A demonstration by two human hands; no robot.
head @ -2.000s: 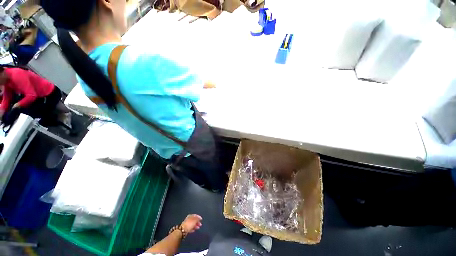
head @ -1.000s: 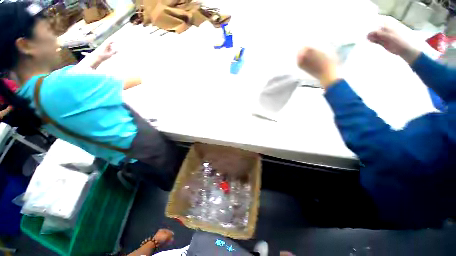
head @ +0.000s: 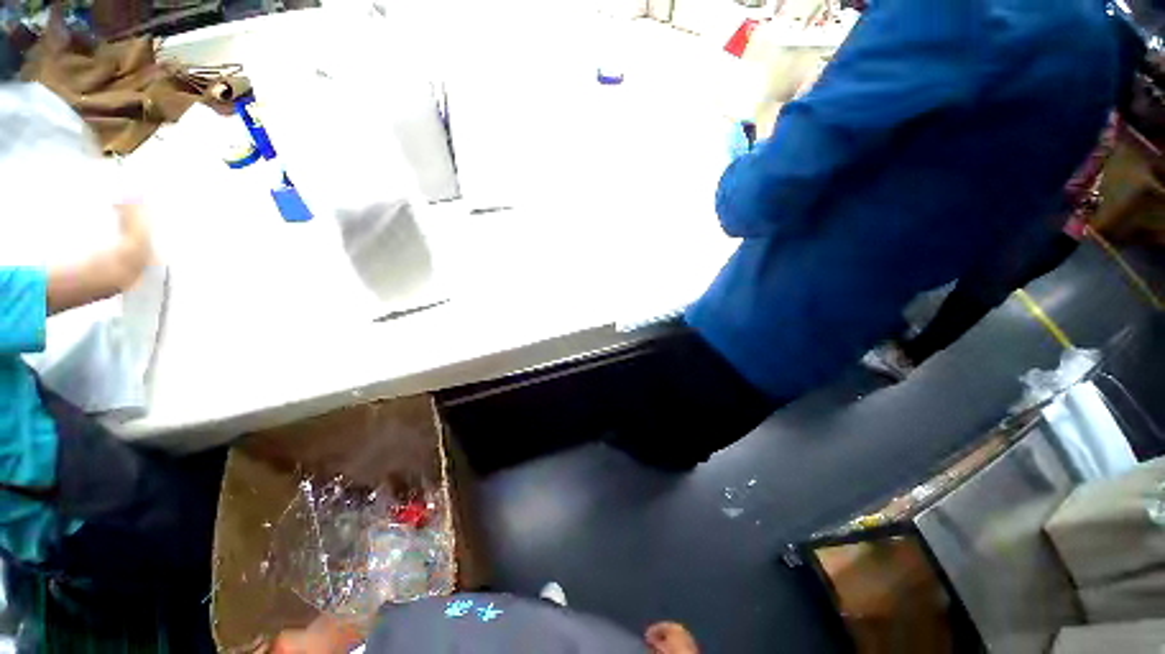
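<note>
A brown open carton [head: 460, 511] stands on the floor before me, with crinkled clear plastic [head: 345, 562] and a small red piece [head: 411, 514] inside. My left hand [head: 319, 636] is at the bottom edge by the carton's near side, cut off and blurred. My right hand [head: 671, 639] shows only as a small part at the bottom edge, right of my dark apron. I cannot make out the fingers of either hand, or anything held.
A long white table [head: 549, 275] holds whitish wrapped bags [head: 387, 249], a blue tape dispenser [head: 256, 132] and brown limp pieces [head: 121, 96]. A person in blue [head: 882, 192] stands right; a turquoise sleeve [head: 23, 311] is left. A metal-topped bench [head: 990, 511] is lower right.
The view has swung right, so the carton and table items sit further left. The green crate has nearly left view. The person in blue now shows more fully. My left hand is lower, at the edge.
</note>
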